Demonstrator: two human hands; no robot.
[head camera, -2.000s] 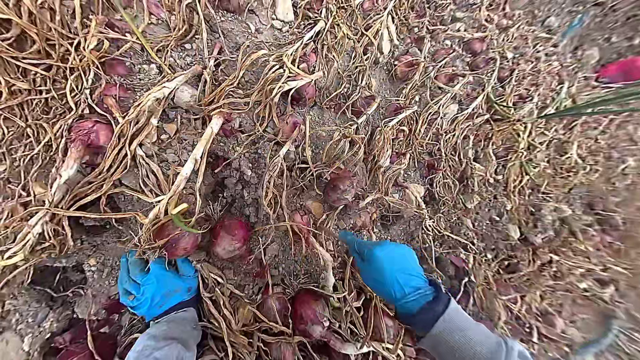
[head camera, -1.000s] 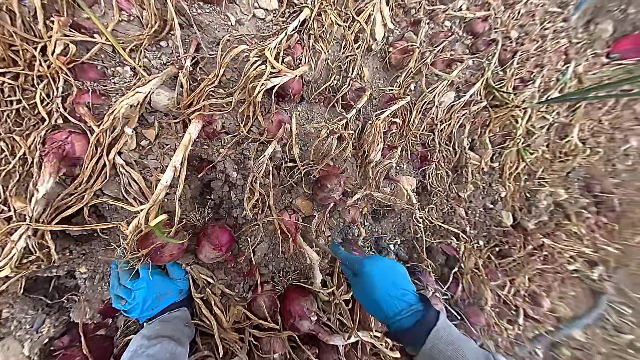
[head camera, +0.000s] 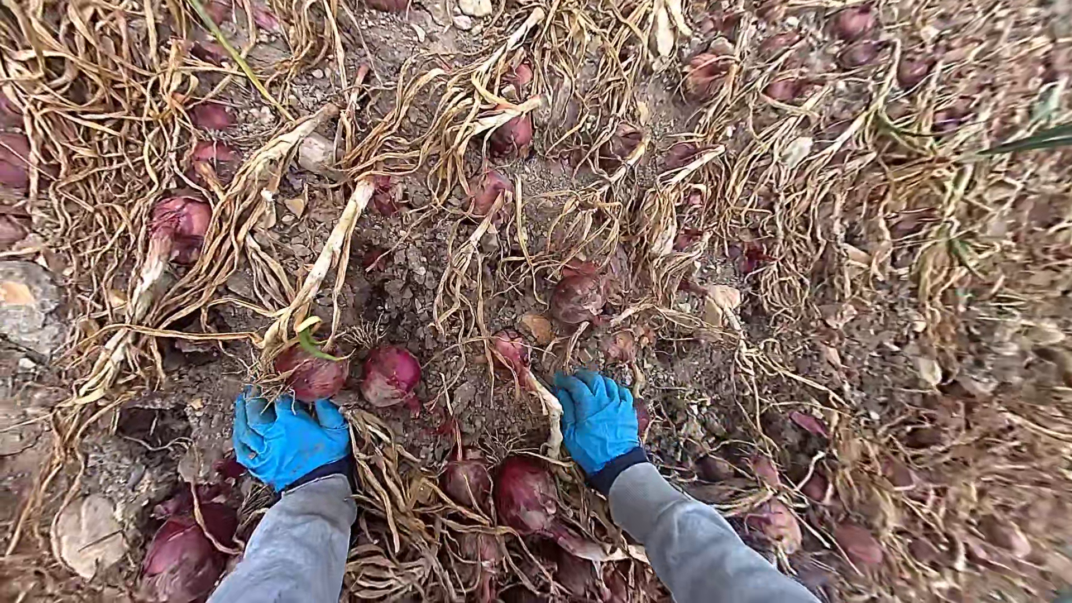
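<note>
In a blue glove, my left hand (head camera: 287, 436) rests at the lower edge of a red onion (head camera: 311, 373) with dry leaves and a green shoot; its fingers are partly bent, and whether they grip it cannot be told. Another red onion (head camera: 391, 375) lies just right of that one. My right hand (head camera: 597, 417), also gloved in blue, is on the soil beside the pale dried neck (head camera: 548, 410) of a small onion (head camera: 510, 349). Its fingertips are partly hidden, so a hold cannot be made out. A larger onion (head camera: 578, 295) sits above it.
Several red onions, including a large one (head camera: 525, 494), lie between and below my forearms among dry leaves. More onions (head camera: 182, 224) are scattered across the stony soil. A grey rock (head camera: 29, 306) is at the left edge, and a pale stone (head camera: 90, 536) at lower left.
My right hand has moved left, closer to the small onion's dried neck, and its pointing finger is no longer stretched out. My left hand stays beside the same onion.
</note>
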